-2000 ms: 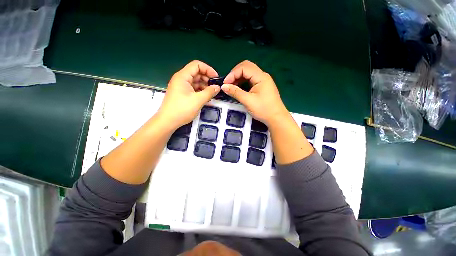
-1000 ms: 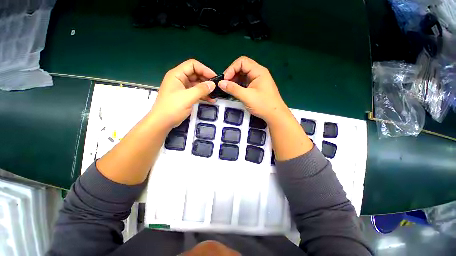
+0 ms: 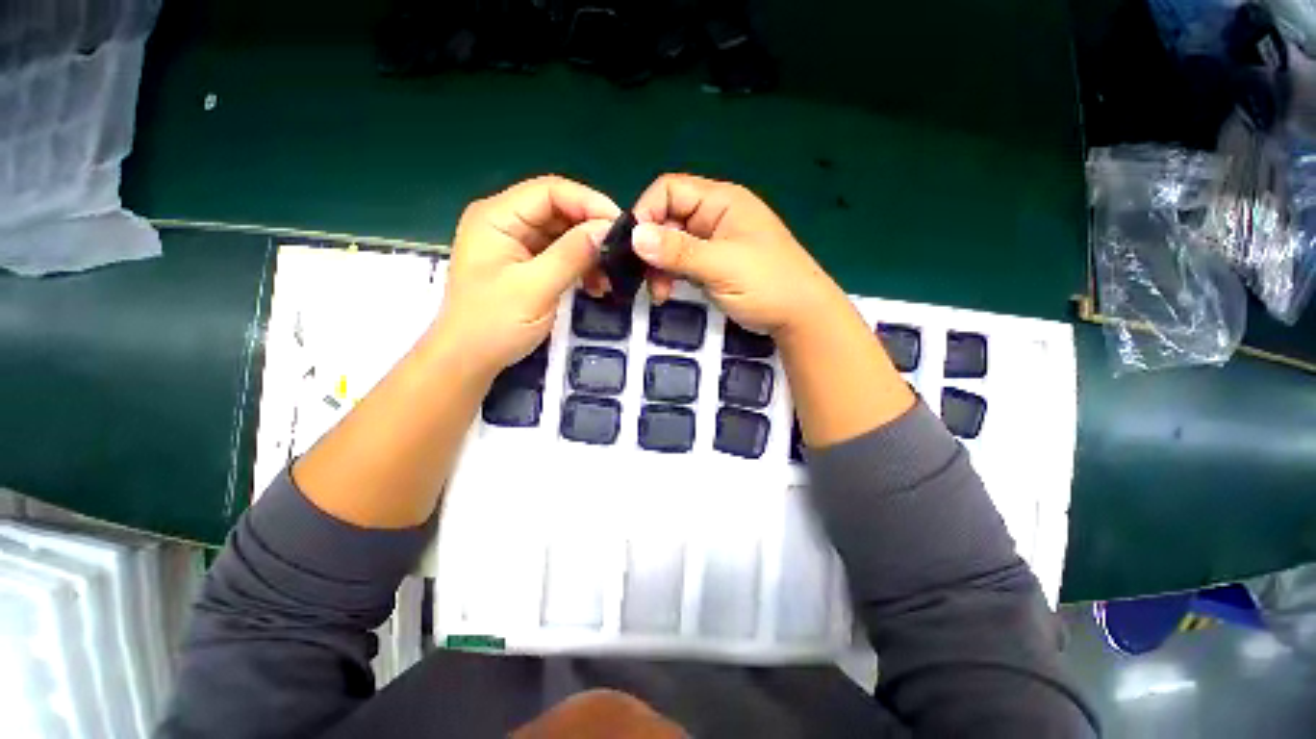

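A small black housing [image 3: 622,257] is held upright between the fingertips of both hands, above the far edge of the white foam tray [image 3: 577,498]. My left hand [image 3: 523,267] pinches it from the left and my right hand [image 3: 729,260] from the right. The fingers hide part of it. Rows of black housings [image 3: 668,380] lie in the tray's far half, some hidden under my hands and forearms. The tray's near pockets show no black parts.
A pile of black parts [image 3: 577,36] lies at the back of the green mat [image 3: 924,159]. Clear plastic bags [image 3: 1162,274] are at the right. Translucent trays [image 3: 72,145] are at the back left, and white stacked trays [image 3: 80,635] at the lower left.
The black housing has turned from lying nearly flat to standing upright between my fingertips. Both hands stay close together in nearly the same place. The view has shifted slightly.
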